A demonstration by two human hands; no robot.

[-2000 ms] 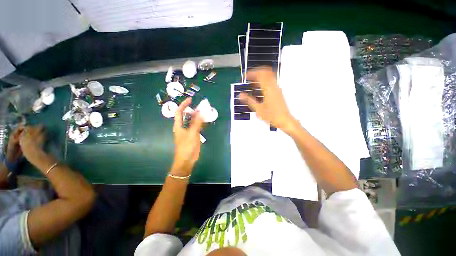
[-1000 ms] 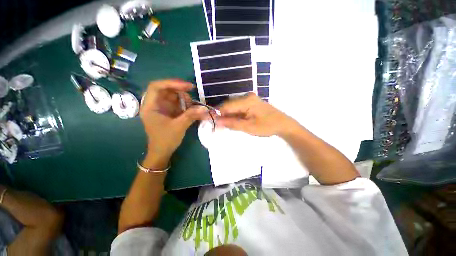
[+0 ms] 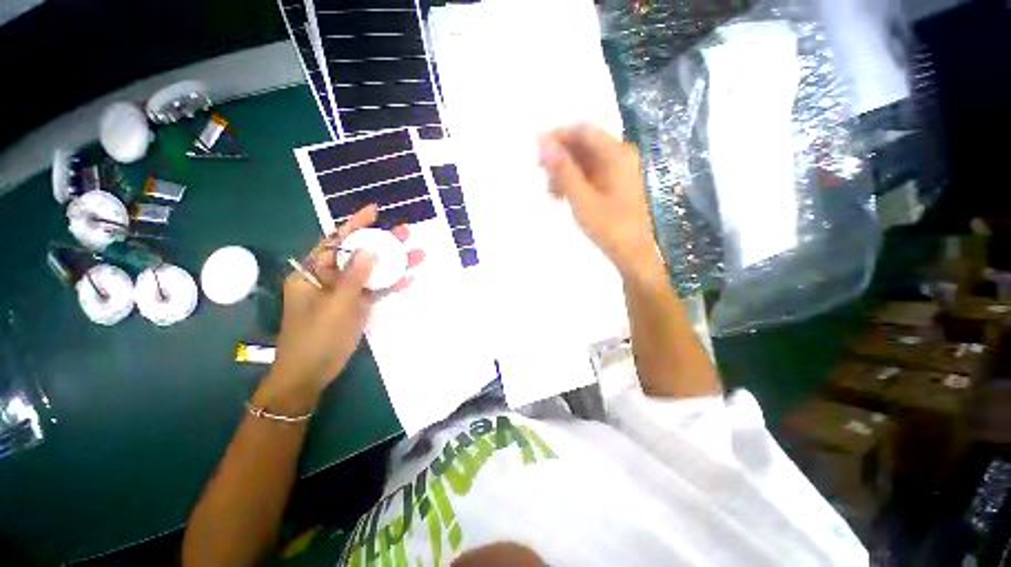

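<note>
My left hand (image 3: pixel 322 299) holds a round white housing (image 3: pixel 375 259) over the front part of the adhesive sheet (image 3: pixel 366 177); a small part with a pale end sticks out between its fingers at the left. The sheet shows rows of black rectangles on white backing. My right hand (image 3: pixel 599 194) is raised over the white paper sheets (image 3: pixel 521 277), apart from the housing, fingers bent and slightly blurred. I cannot tell whether a small piece is between its fingertips. More round housings (image 3: pixel 166 294) with wires lie on the green bench at the left, with a plain white disc (image 3: pixel 230 275) beside them.
Pouch cells (image 3: pixel 255 353) lie near the housings at left. More black-rectangle sheets (image 3: pixel 377 61) lie at the back. A crinkled clear bag (image 3: pixel 820 255) with a white sheet on top is at the right. Cardboard boxes (image 3: pixel 898 377) stand on the floor at lower right.
The view has shifted to the right. My hands, together on a wired part a second ago, are now apart; my right hand has moved right and my left hand keeps a white housing.
</note>
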